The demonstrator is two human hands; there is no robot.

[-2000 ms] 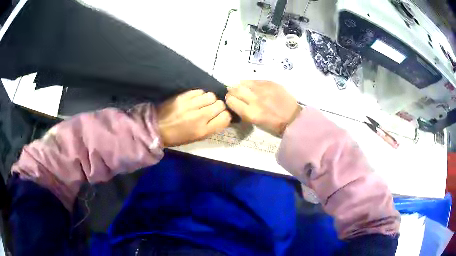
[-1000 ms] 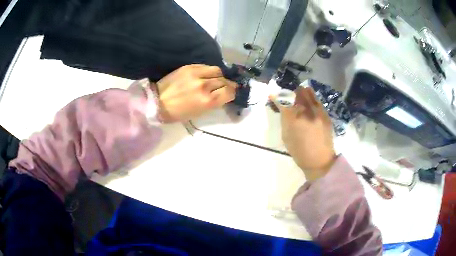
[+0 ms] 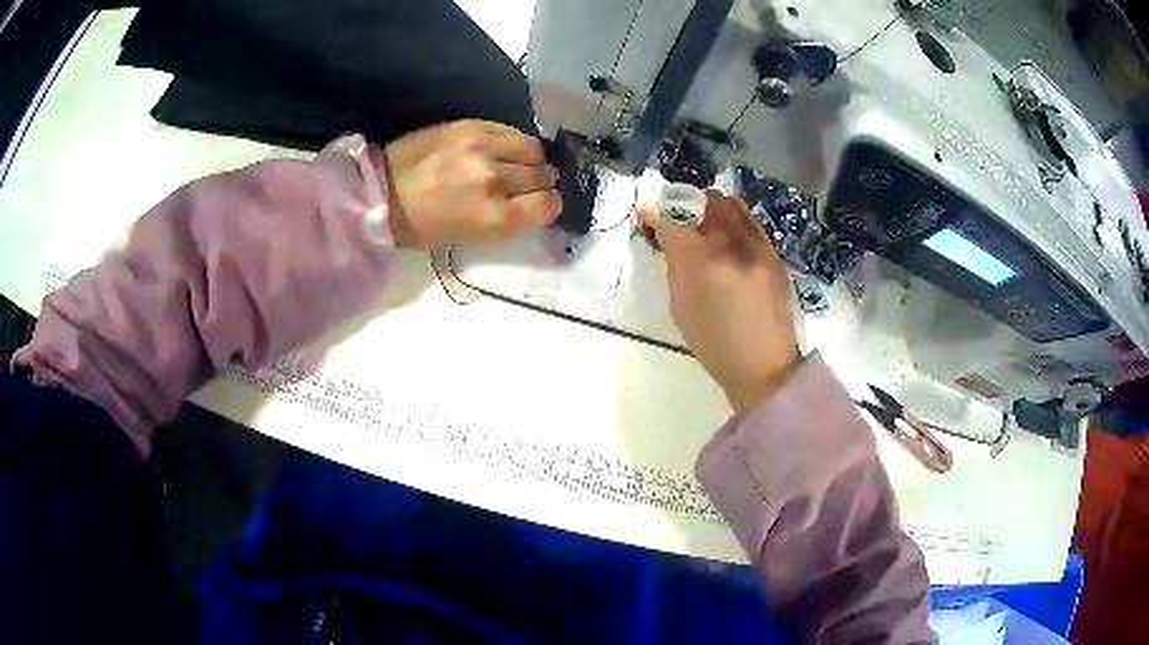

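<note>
A black fabric panel (image 3: 340, 69) lies on the table at the upper left, its right end under the needle area of the white sewing machine (image 3: 743, 88). My left hand (image 3: 473, 187) grips the panel's near edge just left of the needle area, fingers closed. My right hand (image 3: 728, 290) is raised right of the needle area, beside a small round whitish machine part (image 3: 682, 204). Its fingertips are partly hidden, so whether it holds anything cannot be told.
Thread snips (image 3: 910, 431) lie at the right of the table. A heap of dark glittery pieces (image 3: 800, 227) sits behind my right hand. The control panel (image 3: 970, 246) is on the machine head. A printed ruler scale (image 3: 504, 460) runs along the front edge. A blue bin (image 3: 1068, 592) is lower right.
Both hands were together on the fabric edge near the table front. The left has moved the fabric up to the needle area; the right has let go and reached to the machine.
</note>
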